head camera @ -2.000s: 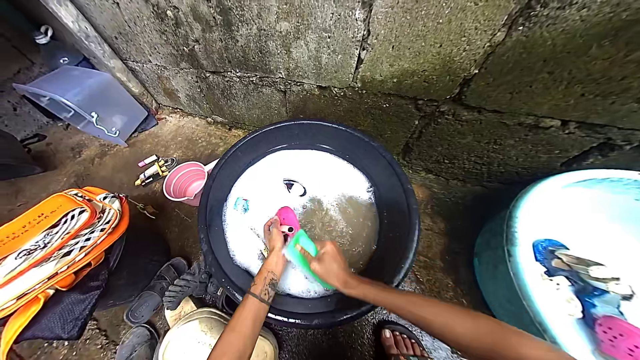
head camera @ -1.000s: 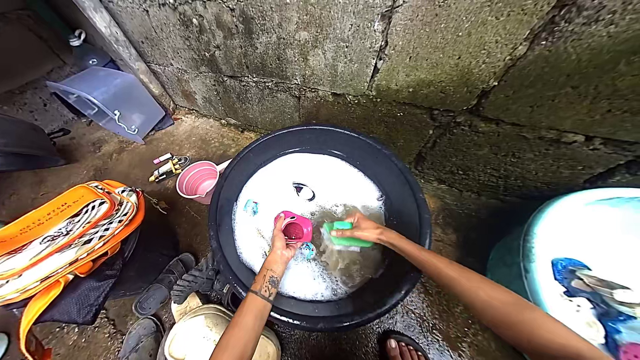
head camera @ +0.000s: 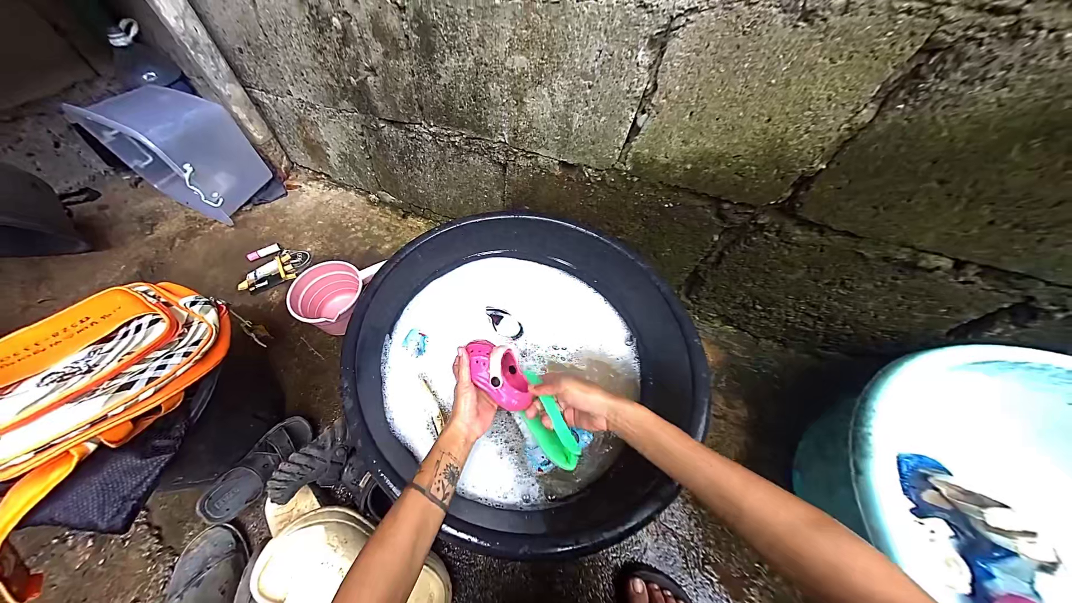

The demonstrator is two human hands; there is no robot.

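My left hand [head camera: 471,400] grips a small pink clog [head camera: 494,373] with dark round holes, held above the suds. In my right hand [head camera: 578,402] is a green scrub brush or similar green plastic item [head camera: 553,435], its exact kind unclear, hanging beside the clog; the fingertips touch the clog's lower right end. Below both hands, a round black basin [head camera: 662,352] holds cloudy, foamy water. A dark-edged item [head camera: 503,322] and a small blue item [head camera: 414,342] show in the foam, and another blue-patterned thing lies partly under the green item.
Left of the basin are a pink dipper [head camera: 325,295], an orange plaid bag [head camera: 109,368], dark sandals [head camera: 255,469] and a beige lidded container [head camera: 318,557]. A light-blue tub [head camera: 871,452] with wet things stands at right. A concrete block wall [head camera: 544,100] rises behind.
The green item has moved from the water beside the pink clog to the clog's lower right end. My left hand has turned the clog, and its side holes now show.
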